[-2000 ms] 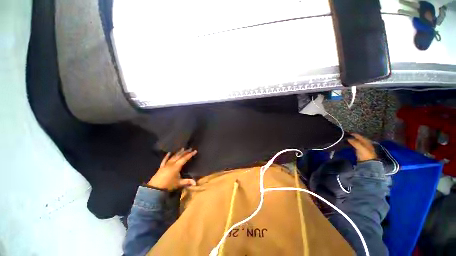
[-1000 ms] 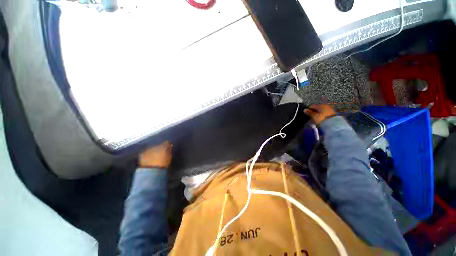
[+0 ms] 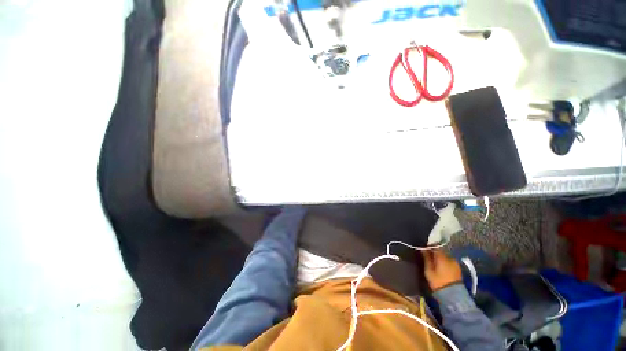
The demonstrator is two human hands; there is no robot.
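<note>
A large dark cloth panel [image 3: 185,274] hangs over the left of the machine table, with a grey strip [image 3: 189,123] running along it, and lies across my lap. My left hand is hidden; its sleeve reaches forward to the table's front edge and ends under or behind it. My right hand [image 3: 441,269] is at the right end of the cloth, its fingers at the cloth's edge; whether they grip it is not clear. A white earphone cord hangs over my chest and crosses the cloth near my right hand.
The white machine table [image 3: 329,158] has red-handled scissors [image 3: 421,75], a black smartphone [image 3: 487,140] and keys [image 3: 563,127]. The sewing machine head [image 3: 508,48] stands at the back. A blue bin [image 3: 597,319] with dark cloth and a red stool [image 3: 590,240] are at the right.
The view has shifted to show the machine and scissors. My left hand has moved forward out of sight at the table edge. My right hand is lower, nearer my lap.
</note>
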